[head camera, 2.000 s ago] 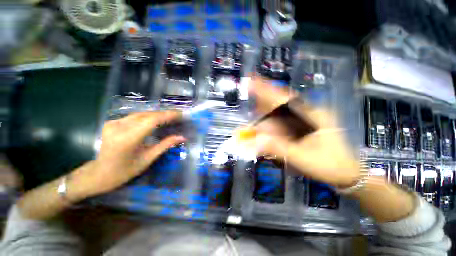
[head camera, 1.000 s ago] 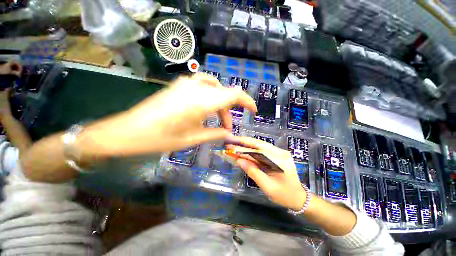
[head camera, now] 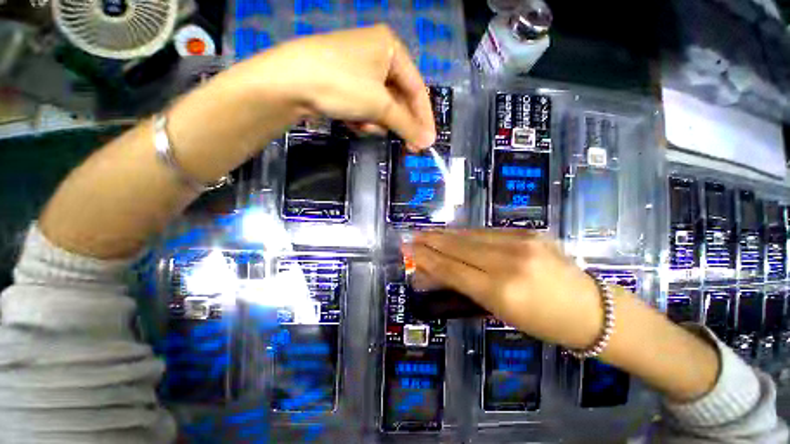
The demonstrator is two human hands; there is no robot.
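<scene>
My left hand (head camera: 368, 87) reaches in from the left and pinches the upper edge of a clear film with blue print (head camera: 422, 180). The film lies over the screen of a black keypad phone (head camera: 407, 211) in the back row of the clear tray (head camera: 368, 238). Its right edge looks slightly curled up. My right hand (head camera: 498, 269) is just below that phone, its fingers around a dark flat piece with an orange end (head camera: 409, 258); most of the piece is hidden. The phone to the right (head camera: 520, 186) shows blue print; the phone to the left (head camera: 317, 178) has a plain dark screen.
A blue-printed film sheet (head camera: 260, 26) and a small bottle (head camera: 513, 39) are behind the tray. A fan (head camera: 117, 22) is at back left. A second phone tray (head camera: 663, 260) and a white board (head camera: 723, 130) are at right. Large blue-printed film covers the tray's front left.
The view has moved closer over the tray. My left hand has gone from above my right hand to the back-row phone, where the film now lies. My right hand still holds the dark piece.
</scene>
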